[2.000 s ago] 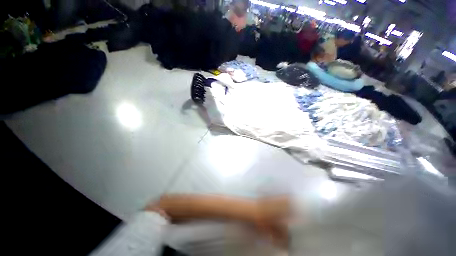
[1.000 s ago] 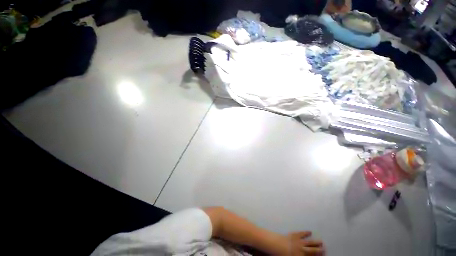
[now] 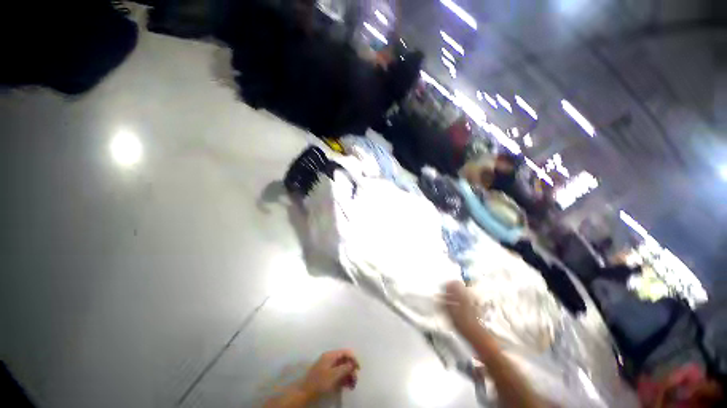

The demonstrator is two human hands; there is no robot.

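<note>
A heap of white shirts [image 3: 391, 227] lies on the glossy pale table [image 3: 175, 239], with black hanger hooks [image 3: 307, 170] bunched at its left end. My right hand [image 3: 462, 307] is blurred and reaches over the near right part of the heap; whether it touches or grips cloth is hidden by blur. My left hand [image 3: 338, 371] is low in the frame, over the table in front of the heap, with its fingers curled. No object can be made out in it.
Pale strips [image 3: 522, 307] lie right of the shirts. Behind are a dark plastic bundle [image 3: 442, 194], a light blue ring-shaped thing [image 3: 488, 217] and dark garments [image 3: 307, 76]. More dark cloth [image 3: 68, 44] is at the far left. People are blurred in the background.
The view has tilted and swung. My right hand has come in over the white heap. One hand now shows low in the centre with curled fingers. The pink-red bottle has left the view.
</note>
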